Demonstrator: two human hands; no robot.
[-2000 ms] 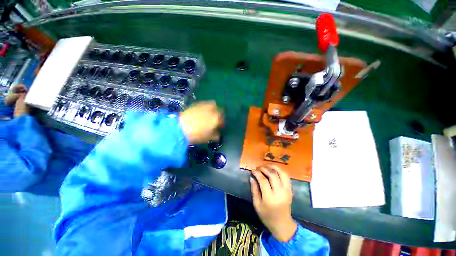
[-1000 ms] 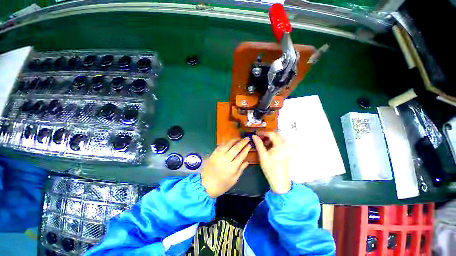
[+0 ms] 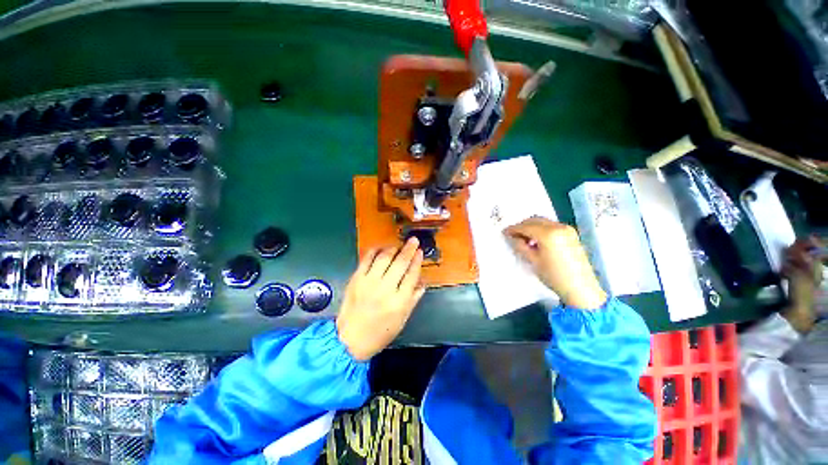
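The orange-brown press fixture [image 3: 399, 100] stands on its flat orange base [image 3: 370, 218]. Its toggle lever with red grip [image 3: 468, 23] is raised. A black housing [image 3: 424, 244] sits in the nest under the press head. My left hand [image 3: 381, 295] lies at the base's front, fingers together, fingertips holding the housing's left side. My right hand [image 3: 556, 257] is over the white paper [image 3: 508, 283], thumb and index finger pinched; any tiny part between them cannot be made out. Small dark specks [image 3: 496, 214] lie on the paper, left of my right hand.
Several loose black housings [image 3: 271, 241] lie left of the fixture, one farther back [image 3: 271, 92]. A clear blister tray [image 3: 109, 218] is at left, another [image 3: 118, 400] below the bench edge. Right: white printed block [image 3: 613, 241], white strip [image 3: 669, 254], red crate [image 3: 699, 390], another person's hand [image 3: 803, 272].
My left hand went from the loose housings to the fixture, where both hands met at the nest. My right hand has since moved right, onto the paper. The view has shifted rightward.
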